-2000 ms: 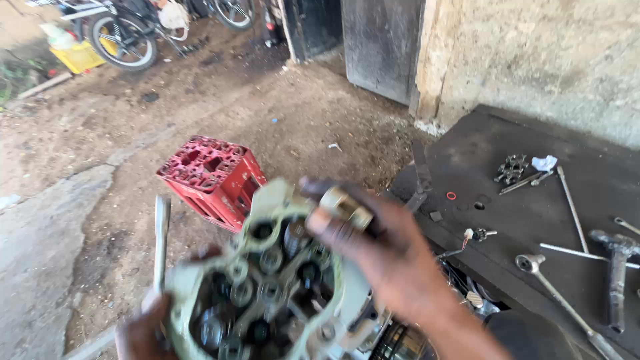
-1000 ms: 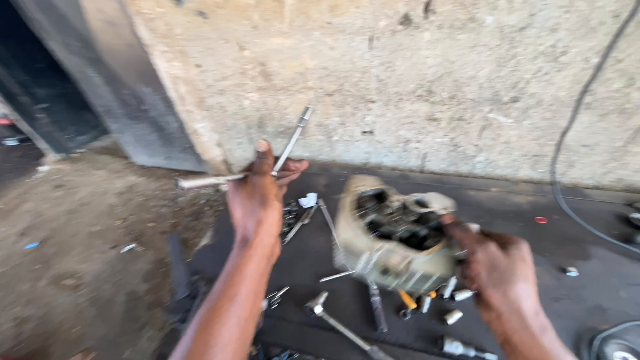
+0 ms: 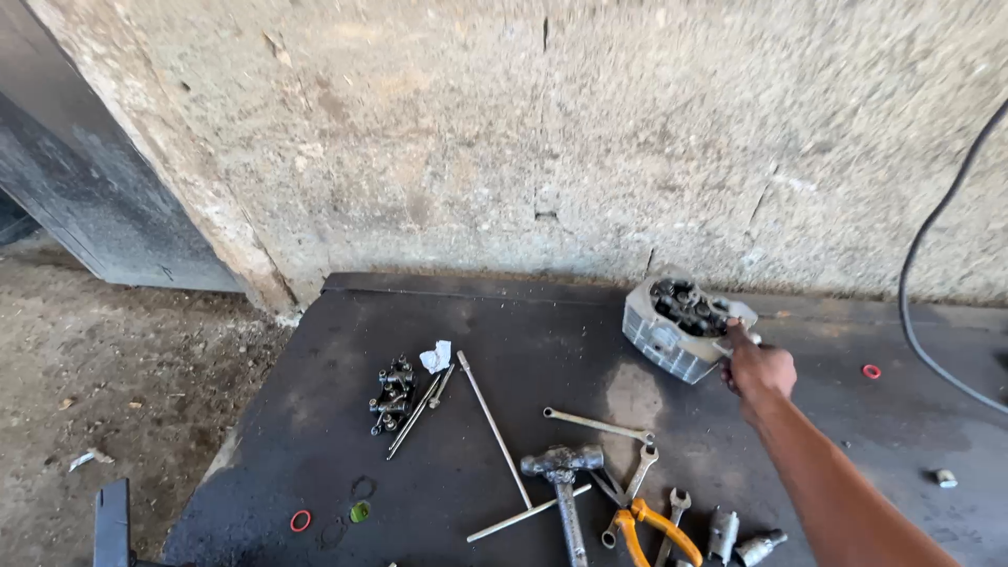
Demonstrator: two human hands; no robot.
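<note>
My right hand (image 3: 757, 366) grips the near right corner of a finned metal cylinder head (image 3: 669, 346), which is at the back of the dark workbench by the wall, its opening with valve springs facing up. My left hand is out of view. A T-handle socket wrench (image 3: 498, 433) lies on the bench left of centre. Beside its handle is a ball-peen hammer (image 3: 563, 465). Orange-handled pliers (image 3: 642, 524) and combination wrenches (image 3: 598, 425) lie to the right of the hammer. A rocker arm assembly (image 3: 394, 395) sits farther left, next to thin metal rods (image 3: 413, 417).
A rough concrete wall (image 3: 504, 142) runs behind the bench (image 3: 354, 319). A grey cable (image 3: 913, 260) hangs down at the right. Red rings (image 3: 301, 520) and a small metal cylinder (image 3: 944, 478) lie on the bench. Metal sockets (image 3: 723, 535) are at the near edge. A dark door (image 3: 110, 189) stands left.
The cylinder head has moved back to the wall side of the bench. The T-handle wrench, held in my left hand one second ago, now lies on the bench. My left hand has left the view.
</note>
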